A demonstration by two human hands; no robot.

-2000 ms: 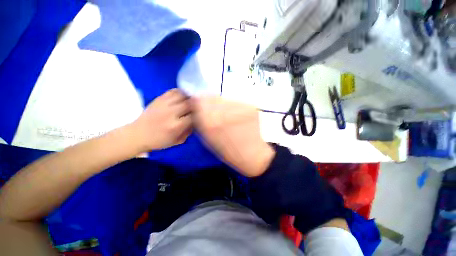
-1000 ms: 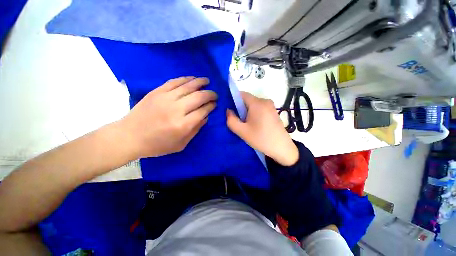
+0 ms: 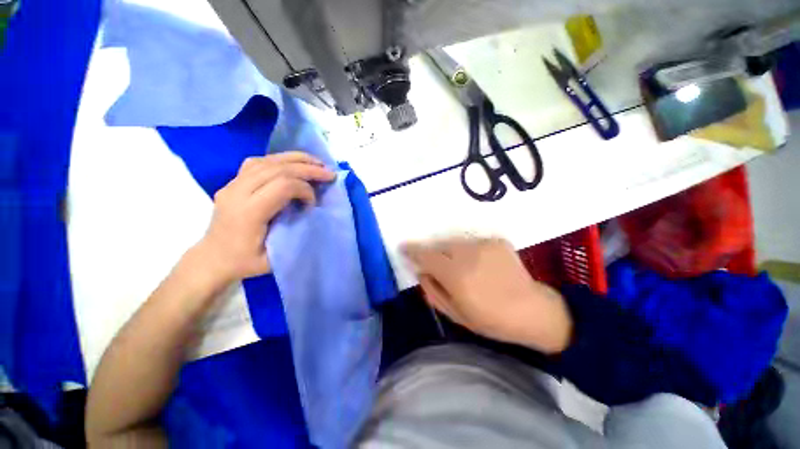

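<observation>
A blue garment panel (image 3: pixel 320 289) lies folded on the table with its paler side up, and it hangs over the front edge. A narrow vivid-blue strip shows along its right side. My left hand (image 3: pixel 267 206) pinches the cloth near the fold, close to the machine's presser area. My right hand (image 3: pixel 482 285) is blurred, to the right of the cloth and over the table's front edge. It looks off the panel; whether its fingers hold anything is not clear.
The sewing machine head (image 3: pixel 333 44) hangs at the top. Black-handled shears (image 3: pixel 500 153) and thread snips (image 3: pixel 583 96) lie right of it, beside a dark shiny rectangle (image 3: pixel 697 101). Blue cloth (image 3: pixel 39 193) lies at the left. A red basket (image 3: pixel 570 259) and blue cloth are below the table.
The panel has been folded over, so its paler side faces up. My left hand now pinches near the fold. My right hand has moved off the cloth. The view has shifted.
</observation>
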